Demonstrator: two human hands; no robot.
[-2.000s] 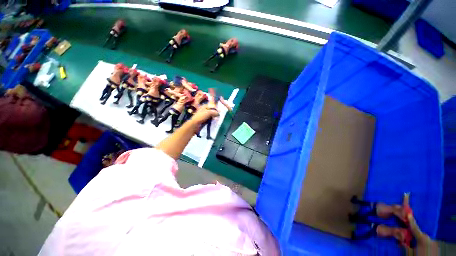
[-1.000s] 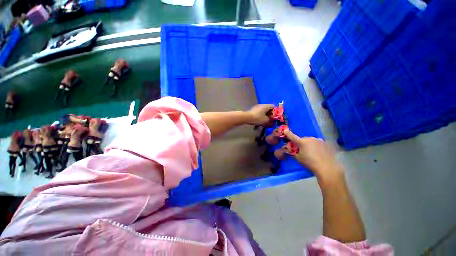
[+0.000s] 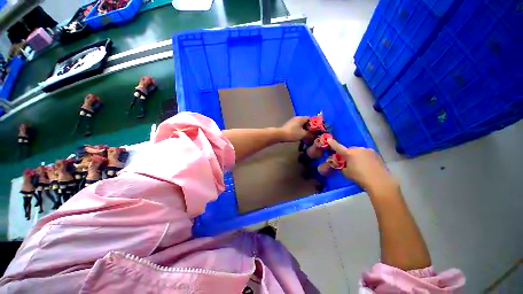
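A blue crate (image 3: 275, 211) holds a flat brown cardboard liner (image 3: 258, 106) on its bottom. Three red-haired figures stand roughly upright in a row along its right wall. My left hand (image 3: 295, 129) is closed on the farthest figure (image 3: 316, 123) near its head. My right hand (image 3: 364, 166) reaches over the right wall, its fingers at the heads of the middle figure (image 3: 324, 140) and the nearest figure (image 3: 337, 162). The figures' dark legs are partly in shadow.
Several figures lie in a heap on the white mat (image 3: 18, 198) at left. Three more lie apart on the green belt (image 3: 117, 115). A black-rimmed tray (image 3: 77, 64) sits beyond. Stacked blue crates (image 3: 441, 80) stand on the floor at right.
My left hand has gone from the figures on the mat into the crate with a figure, beside the two others. Over the last second both hands have barely moved.
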